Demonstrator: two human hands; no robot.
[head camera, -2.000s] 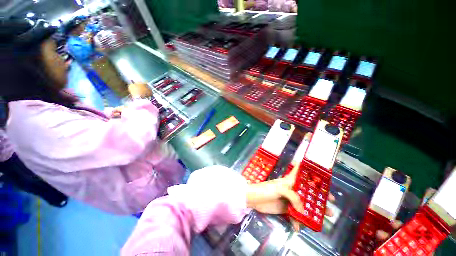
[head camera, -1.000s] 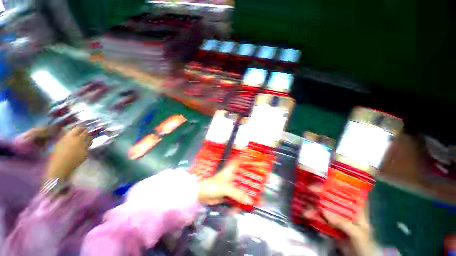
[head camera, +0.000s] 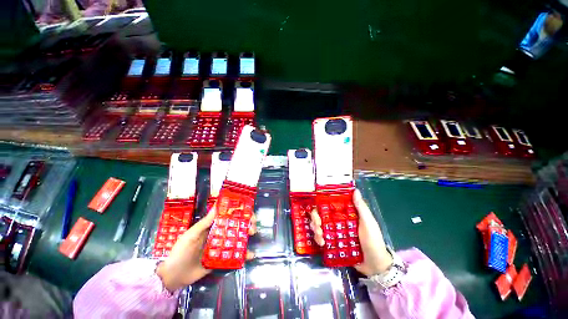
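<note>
My left hand (head camera: 187, 252) holds an open red flip phone (head camera: 233, 215), tilted to the right, with a white screen part above its red keypad. My right hand (head camera: 369, 240) holds another open red flip phone (head camera: 339, 218), nearly upright. Both are held above a clear blister tray (head camera: 146, 230). Behind them in the tray stand more open red phones, one at the left (head camera: 176, 215), one partly hidden by the left phone, and one (head camera: 302, 205) partly hidden by the right phone. The front pockets hold dark items that are hard to make out.
Open phones (head camera: 205, 128) stand in rows on the brown shelf (head camera: 373, 146); closed phones (head camera: 458, 137) lie at its right. On the bench are two orange-red batteries (head camera: 106, 194), a blue pen (head camera: 68, 209), a slim dark tool (head camera: 129, 209) and a battery pile (head camera: 498, 249). Tray stacks stand at both sides.
The view has swung right, and the neighbouring worker is mostly out of it. Both hands still hold open phones, now side by side in the middle. The right hand shows fully.
</note>
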